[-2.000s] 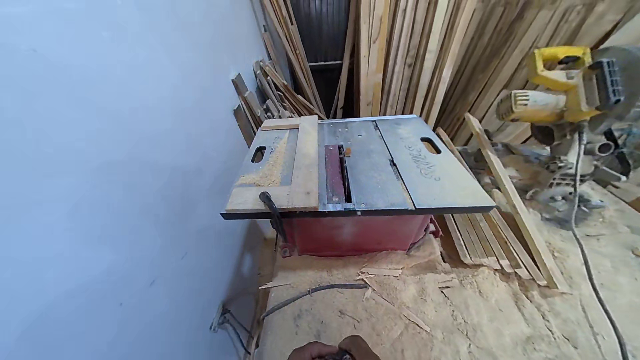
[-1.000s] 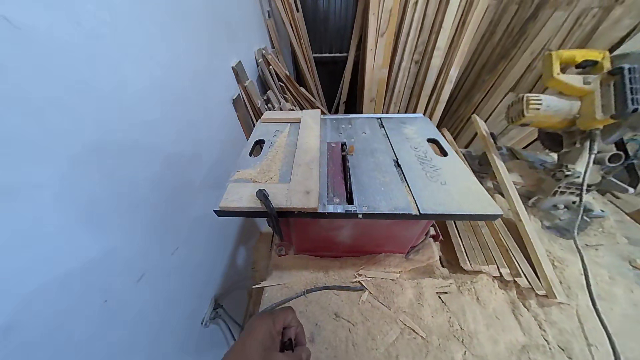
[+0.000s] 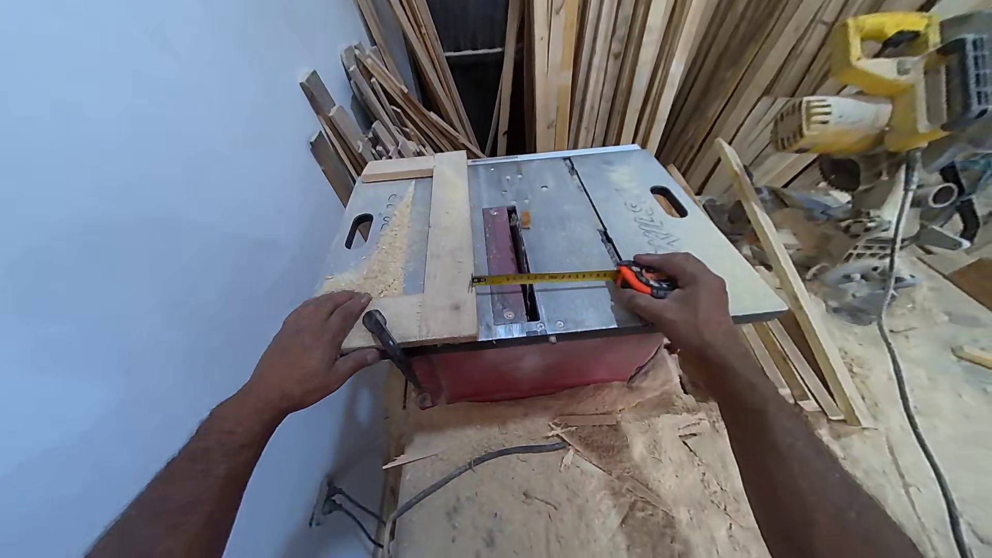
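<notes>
My right hand [image 3: 686, 298] grips an orange and black tape measure [image 3: 645, 279]. Its yellow blade [image 3: 550, 277] runs left across the slot and red insert [image 3: 504, 263] of a table saw [image 3: 562, 232], with the tip at the right edge of a wooden fence board [image 3: 449, 232]. My left hand [image 3: 322, 345] rests at the table's front left corner, fingers on the wooden frame's lower board and thumb by the front edge, beside a dark clamp handle [image 3: 390, 347]. It holds nothing that I can see. A sawdust pile [image 3: 387, 252] lies left of the fence board.
A blue-white wall [image 3: 155, 194] stands at left. Wooden strips [image 3: 612, 70] lean at the back. A yellow miter saw [image 3: 891, 93] and its cord [image 3: 899, 341] are at right. A black cable [image 3: 480, 461] crosses the dusty bench [image 3: 504, 511]; a wooden frame [image 3: 790, 287] leans beside the saw.
Both hands have come up to the saw table. The tape measure is now in my right hand, its blade drawn out across the table; my left hand is at the front left corner.
</notes>
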